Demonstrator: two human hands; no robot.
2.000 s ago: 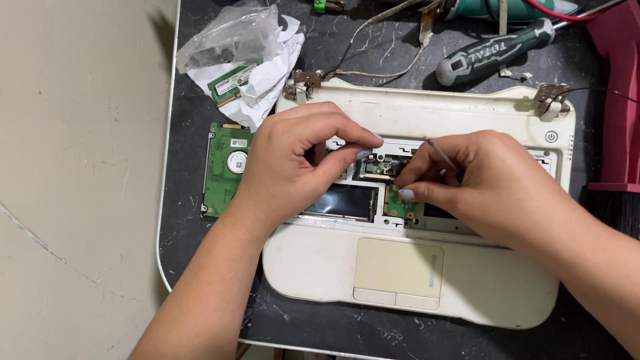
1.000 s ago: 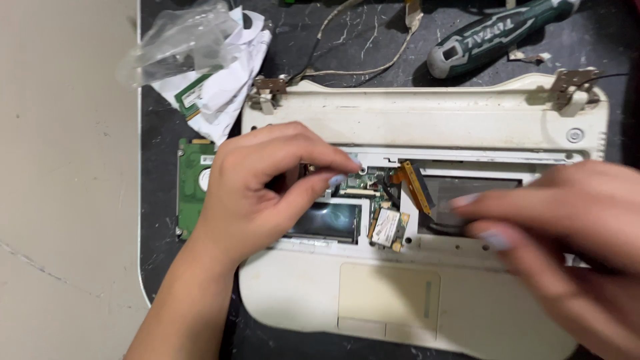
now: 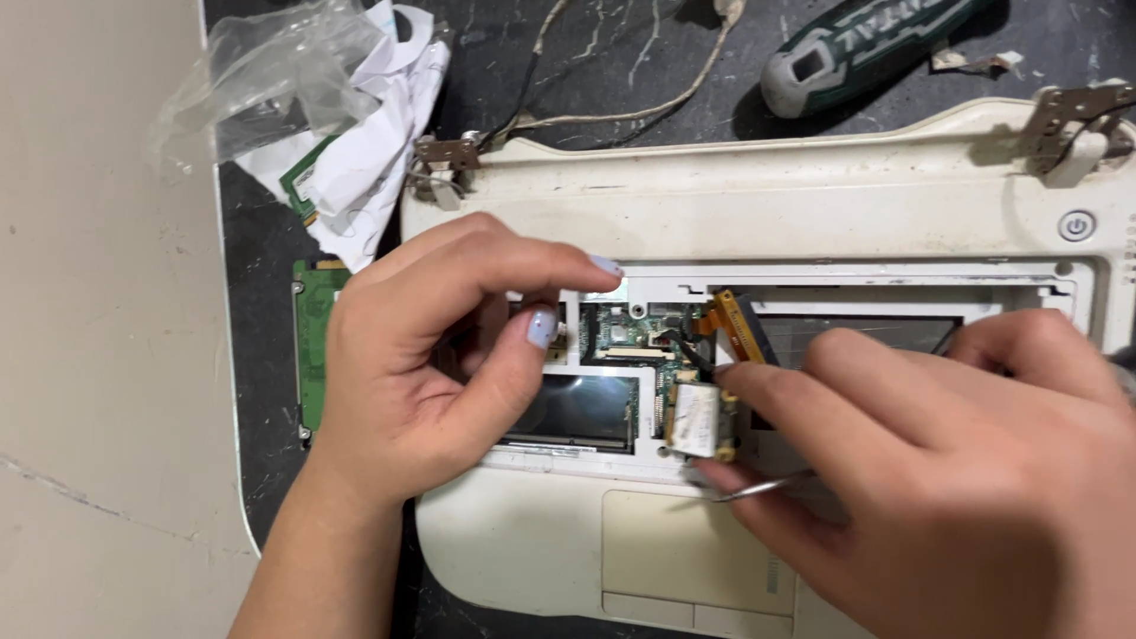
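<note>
A white laptop base (image 3: 754,200) without its keyboard lies across the view, its circuit board (image 3: 621,328) showing through the frame. My right hand (image 3: 896,453) is over its right part, holding a thin metal tool, perhaps tweezers (image 3: 763,487). Its thumb and index finger are at a small card with a white label (image 3: 696,419), tilted over the middle opening; whether they grip the card I cannot tell. Just above is an orange flex cable with a dark connector (image 3: 742,327). My left hand (image 3: 444,355) hovers over the left part of the base, thumb and index finger apart, with nothing seen in it.
Left of the base lies a hard drive with a green board (image 3: 318,355). Behind it are crumpled white paper (image 3: 377,151), a green memory module (image 3: 306,182) and a clear plastic bag (image 3: 266,80). A screwdriver (image 3: 852,58) and loose cables (image 3: 621,115) lie behind the base.
The orange flex cable and the labelled card, not seen at first, have come into view. My right hand has moved from beside the card back to it. The view has shifted closer.
</note>
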